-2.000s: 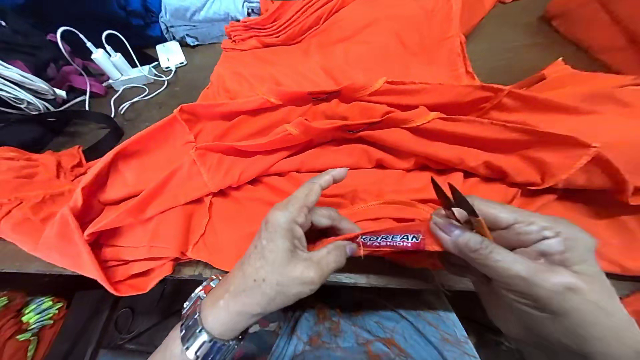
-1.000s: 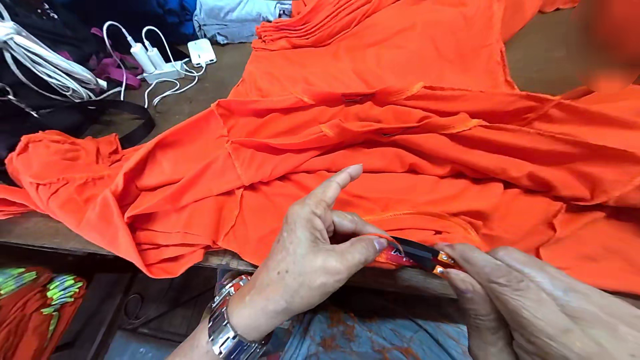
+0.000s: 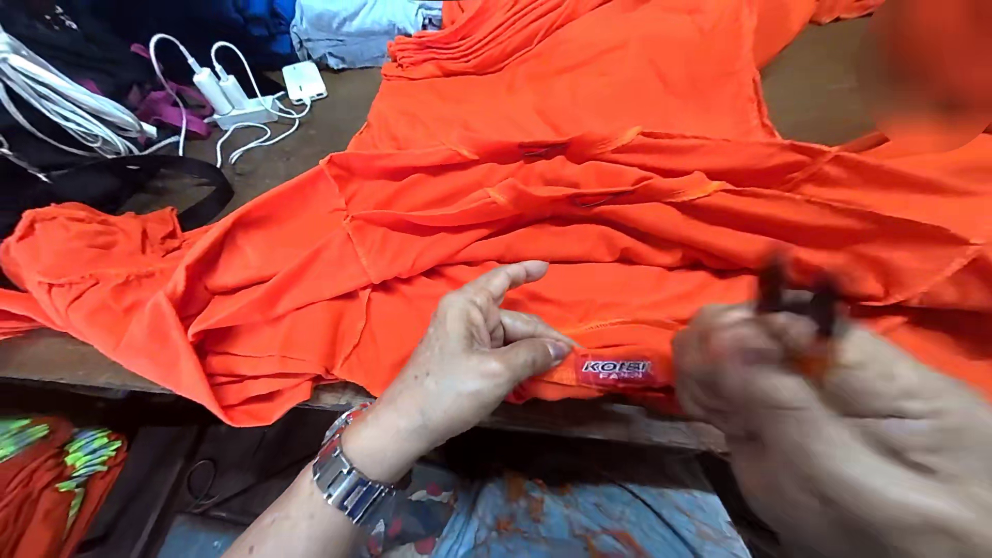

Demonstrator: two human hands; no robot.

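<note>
A large orange garment (image 3: 465, 225) lies bunched across the wooden table, its seams showing. At its near edge is a small red woven label (image 3: 617, 370) bearing writing. My left hand (image 3: 480, 349), with a metal watch at the wrist, pinches the cloth edge just left of the label between thumb and fingertip; its index finger is raised. Blurred by motion, my right hand (image 3: 783, 387) is just right of the label and holds small thread snips (image 3: 798, 298), whose dark blades point up and stand apart. Whether its fingertips also touch the cloth cannot be told.
White chargers and a power strip (image 3: 246, 112) with cables lie at the back left, beside dark bags. A black strap (image 3: 209, 190) lies near them. Folded grey cloth (image 3: 341, 31) is behind. Orange bundles with bright green ties (image 3: 85, 457) sit below the table edge, lower left.
One second ago the closed snips lay at the label; now they are up in my right hand with blades apart. My left hand keeps its pinch at the cloth edge.
</note>
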